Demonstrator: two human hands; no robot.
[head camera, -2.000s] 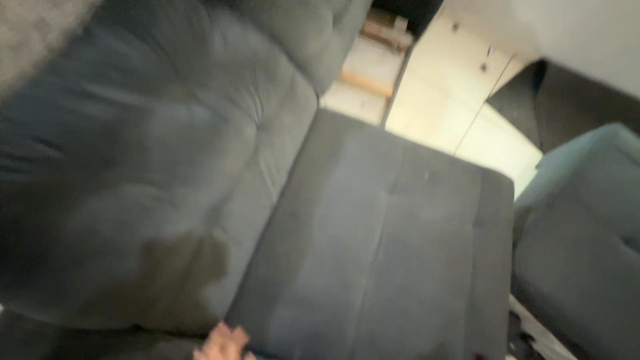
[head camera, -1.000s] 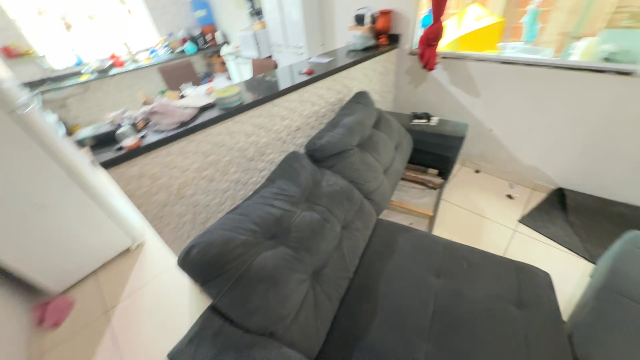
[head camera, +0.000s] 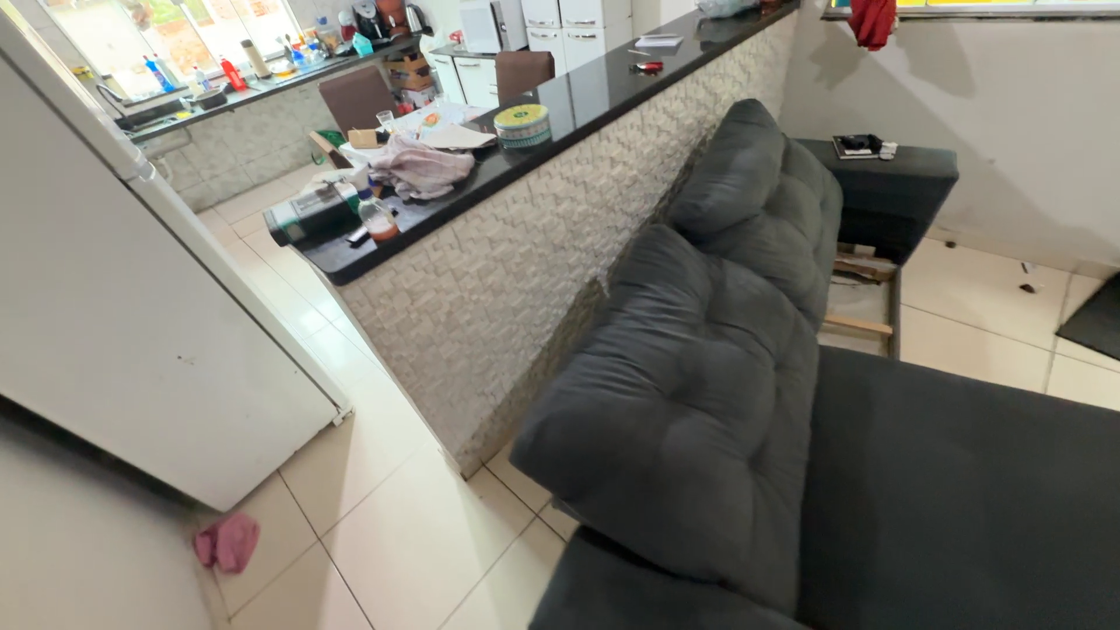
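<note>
Neither of my hands shows in the current head view. A dark grey sofa fills the right side, with a tufted back cushion (head camera: 674, 411) leaning near the half wall and a second back cushion (head camera: 761, 192) behind it. The flat seat cushion (head camera: 954, 490) lies to their right. Beyond it the sofa's frame (head camera: 862, 324) is exposed, with wooden slats showing. On the far armrest (head camera: 932, 166) rest small dark and white items.
A stone-textured half wall (head camera: 490, 306) carries a black countertop (head camera: 586, 109) with a round tin (head camera: 522, 125), a crumpled cloth (head camera: 424, 166) and a bottle (head camera: 376, 216). A white refrigerator (head camera: 166, 280) stands at left, a pink cloth (head camera: 227, 542) on the tiled floor (head camera: 385, 525) near it.
A hand seen at the bottom edge two seconds ago is out of view. The view has swung up and left from the sofa seat toward the counter and refrigerator.
</note>
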